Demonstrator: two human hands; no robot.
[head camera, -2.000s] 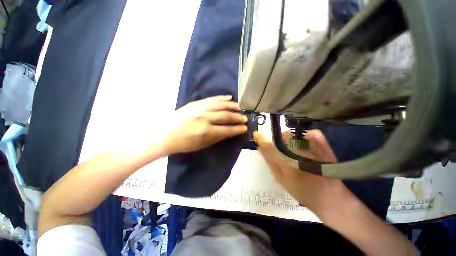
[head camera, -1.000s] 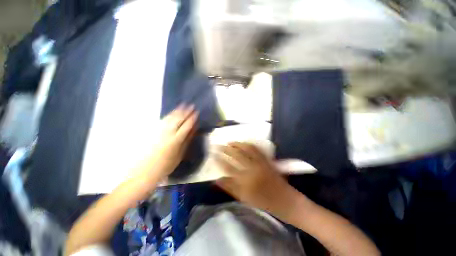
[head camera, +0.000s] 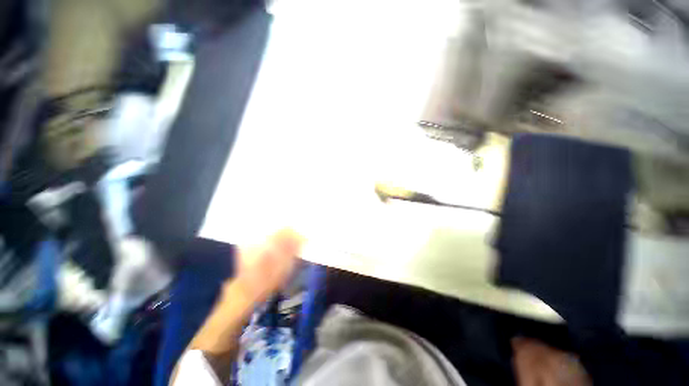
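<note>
The picture is blurred. My left hand (head camera: 266, 260) is at the table's front edge, beside a dark navy patch (head camera: 215, 255) hanging below that edge; whether it holds the cloth cannot be told. My right hand (head camera: 545, 365) is low at the bottom right, partly cut off, beneath the dark cut pieces; its fingers and any hold are unclear. The dark cut pieces (head camera: 563, 215) lie on the bed right of the needle area and hang over the front edge. The cream-white sewing machine head (head camera: 491, 68) is at the upper right.
Long dark panels (head camera: 204, 128) lie along the table's left side. The white table (head camera: 340, 219) shows a dark slit line near the needle area. Mixed cloth bundles (head camera: 132, 143) are at left. A blue basket (head camera: 308, 301) with white and blue scraps (head camera: 264, 350) is below the edge.
The view has swung left. The dark piece under my left hand has left the needle area. My left hand has moved to the front edge; my right hand has dropped down and right, below the edge.
</note>
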